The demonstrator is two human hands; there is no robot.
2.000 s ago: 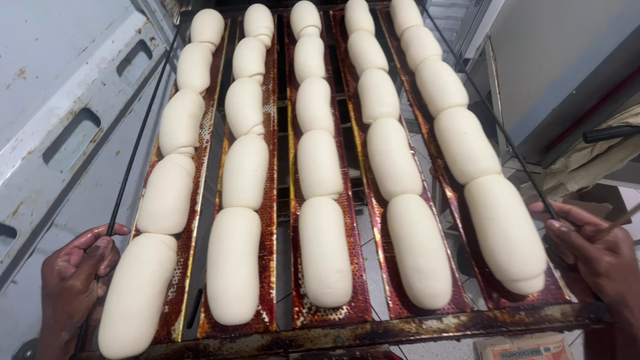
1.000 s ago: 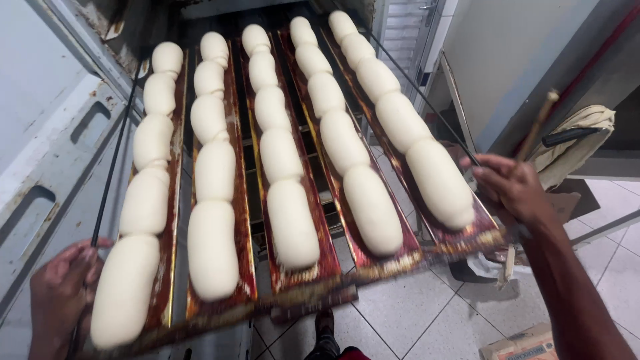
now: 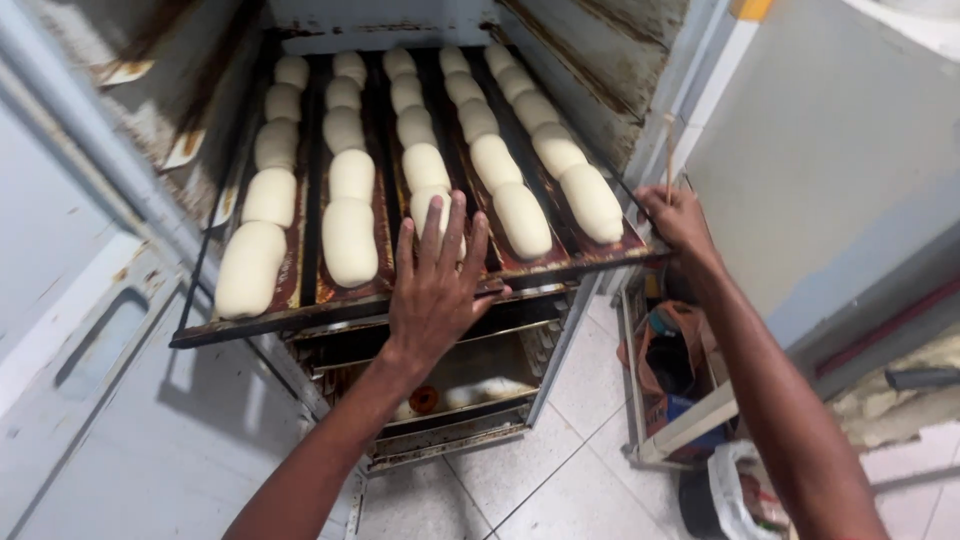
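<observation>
A dark metal baking tray (image 3: 300,319) with five channels holds rows of pale dough pieces (image 3: 350,241). Its far part is inside a metal cabinet, and its near edge sticks out, tilted in view. My left hand (image 3: 439,281) lies with fingers spread against the middle of the near edge, partly hiding a dough piece of the centre row. My right hand (image 3: 673,214) is closed around the tray's near right corner, where a thin wooden stick (image 3: 669,154) also rises from the fingers.
Rusty runners (image 3: 196,120) line the cabinet's inner walls. Lower trays (image 3: 465,409) sit beneath, one with a brown ring-shaped thing. An open cabinet door (image 3: 97,360) stands at left. At right are a low rack (image 3: 660,442) with bags and a lined bin (image 3: 731,495) on the tiled floor.
The tray has moved forward, its far part now within the cabinet. My left hand has left the tray's left side and is at the middle of its near edge. The view has shifted.
</observation>
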